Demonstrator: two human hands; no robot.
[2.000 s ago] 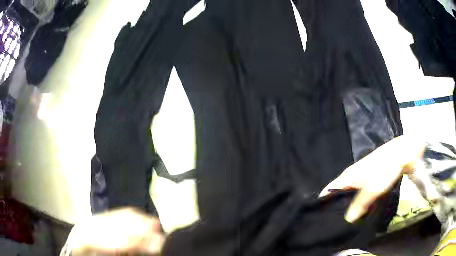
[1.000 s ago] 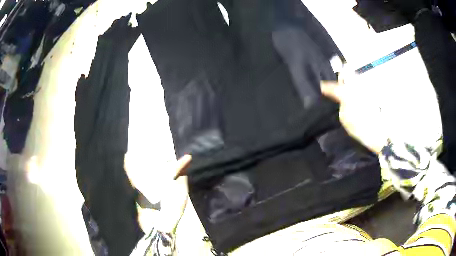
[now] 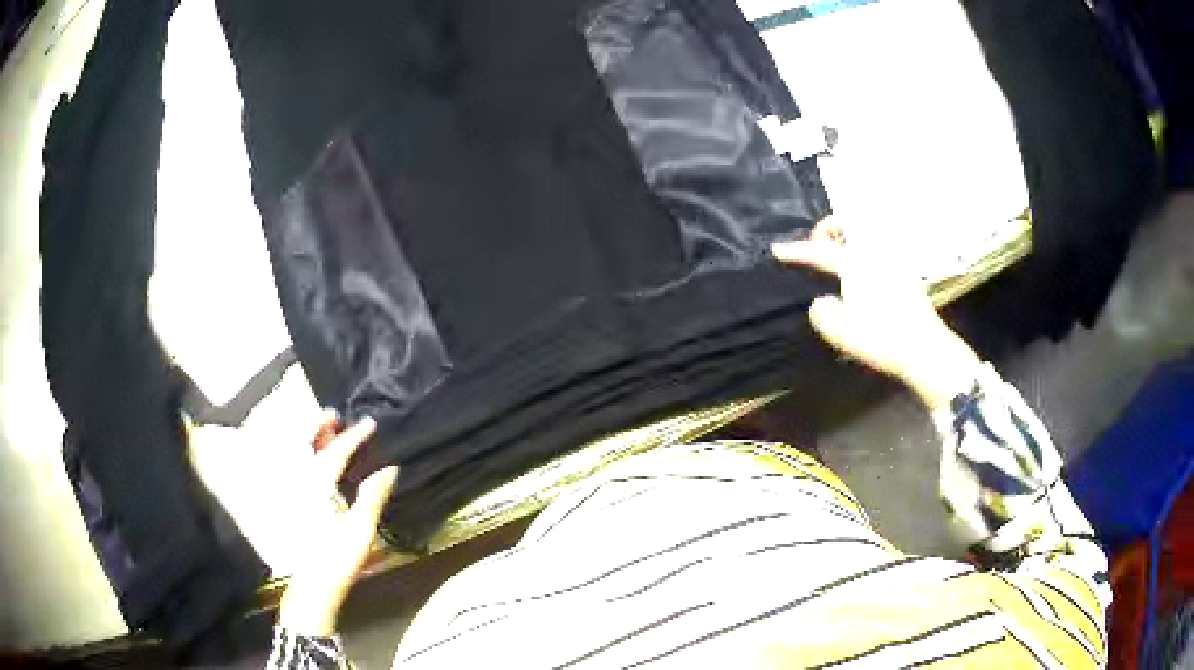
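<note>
A stack of black trousers [image 3: 524,196] lies on the table with its layered waist edges [image 3: 615,373] towards me. Shiny dark grey pocket bags show on it, one at the left [image 3: 360,282] and one at the right [image 3: 694,131]. My left hand [image 3: 308,504] grips the left waist corner between thumb and fingers. My right hand [image 3: 871,314] grips the right waist corner. A small white label [image 3: 796,136] sticks out at the right side.
More black trousers [image 3: 111,301] lie at the left, and another black piece [image 3: 1080,144] hangs over the table edge [image 3: 982,262] at the right. A blue-black measuring tape [image 3: 812,13] lies at the top. A blue bin [image 3: 1137,452] stands at lower right.
The top pair's waist, earlier held above the lower layers, now lies with the stack's waist edges. Both hands are lower, at the waist corners. The view has shifted towards the table's front edge.
</note>
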